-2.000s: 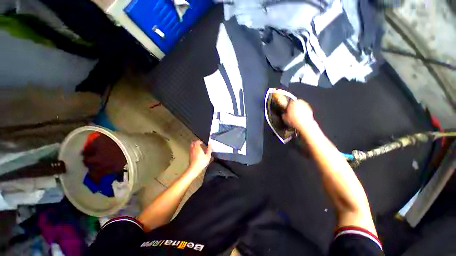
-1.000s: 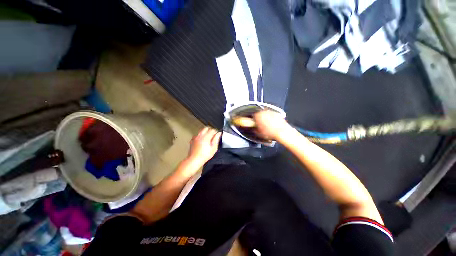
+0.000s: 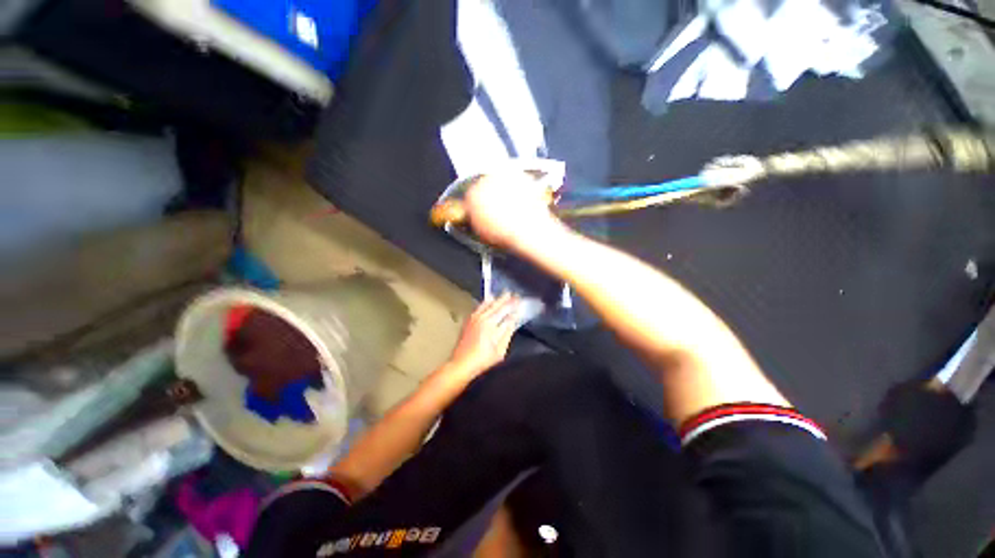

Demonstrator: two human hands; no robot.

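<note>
A dark grey-blue garment panel with white interlining lies lengthwise on the black ribbed pressing table. My right hand grips the orange-brown handle of the steam iron, which is on the panel's lower part and mostly hidden under the hand. My left hand lies at the panel's near left corner, fingers on the cloth; blur hides whether they pinch it. A blue and yellowish hose runs right from the iron.
A crumpled grey and white pile of panels lies at the table's far side. The hose continues right in a pale covering. A cream bucket with red and blue scraps stands below left. A blue case is at upper left.
The iron came from the bare table at right onto the panel, then moved farther up and left along it, with the hose following. My left hand shifted from beside the panel's corner onto the cloth.
</note>
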